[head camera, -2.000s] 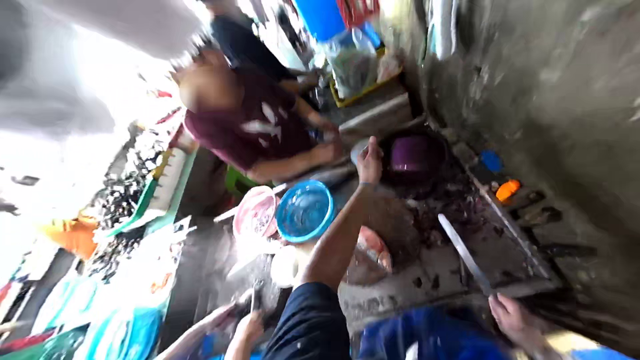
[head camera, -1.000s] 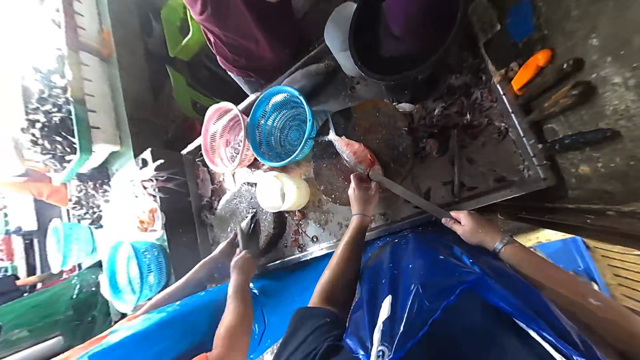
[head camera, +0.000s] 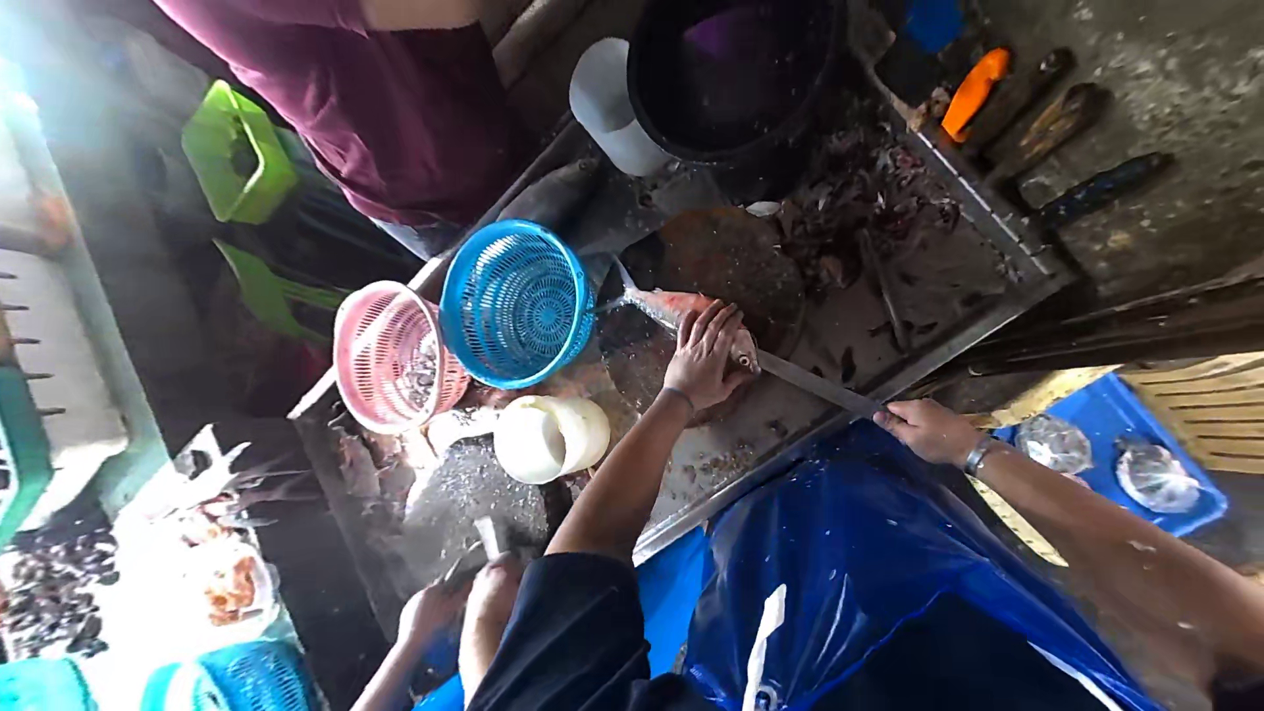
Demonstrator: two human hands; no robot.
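Note:
A reddish silver fish lies on a round, dark chopping board, its tail toward the blue basket and its head toward me. My left hand presses flat on the fish just behind its head. My right hand grips the handle end of a long knife, whose blade reaches to the fish's head. Whether the edge has entered the flesh cannot be told.
Left of the board stand a blue plastic basket, a pink basket and white containers. A black tub is beyond. A co-worker's hands work at lower left; another person stands opposite. Several knives hang at upper right, one orange-handled.
Two seconds ago my left hand was raised near the tubs and the knife was away from the fish. One second ago the hand was at the fish's head; now it lies over its body.

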